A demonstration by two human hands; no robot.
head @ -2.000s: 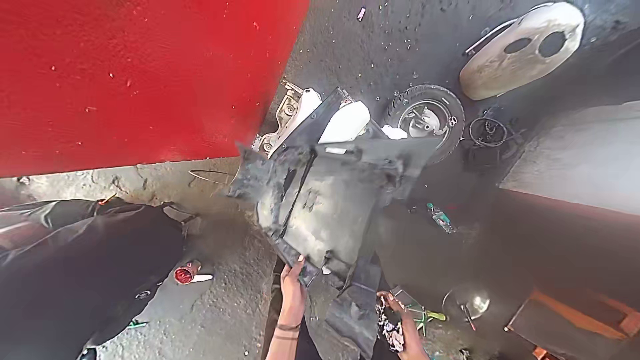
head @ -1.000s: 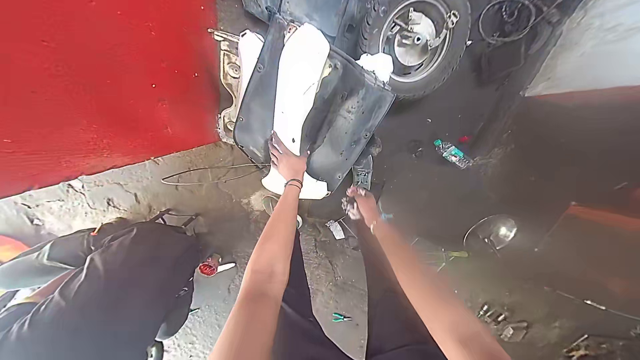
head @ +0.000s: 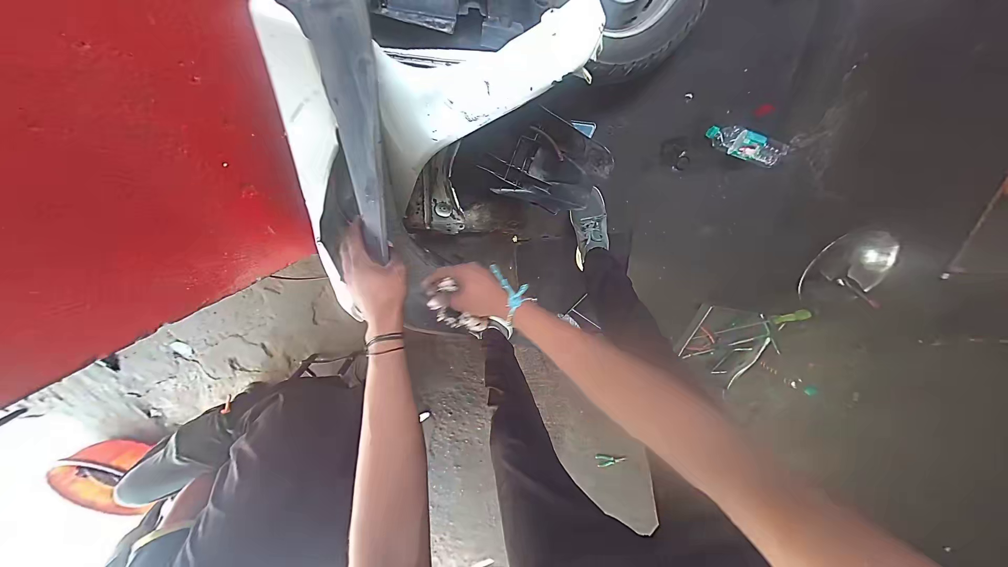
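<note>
My left hand (head: 373,276) is at the lower end of a long dark grey plastic panel (head: 358,118), with its fingers around that end. White scooter body panels (head: 465,90) spread to both sides of the grey one. My right hand (head: 468,295), a blue band at its wrist, is closed on a crumpled patterned cloth (head: 455,311) just right of the left hand. The cloth hangs near the panels' lower edge and is partly blurred; whether it touches them I cannot tell. Black plastic parts (head: 543,169) lie right of the white panel.
A wheel with a tyre (head: 646,39) stands at the top. Right of me lie a plastic bottle (head: 746,146), a round clear lens or reflector (head: 854,264) and tools (head: 736,339). Small green-handled pliers (head: 609,460) lie in front. A person in dark clothes (head: 291,472) is at lower left, beside the red wall (head: 142,173).
My left hand has gone from a white panel to the end of the grey one. The white panels now stand spread out, where one narrow white piece lay on a dark panel a second ago.
</note>
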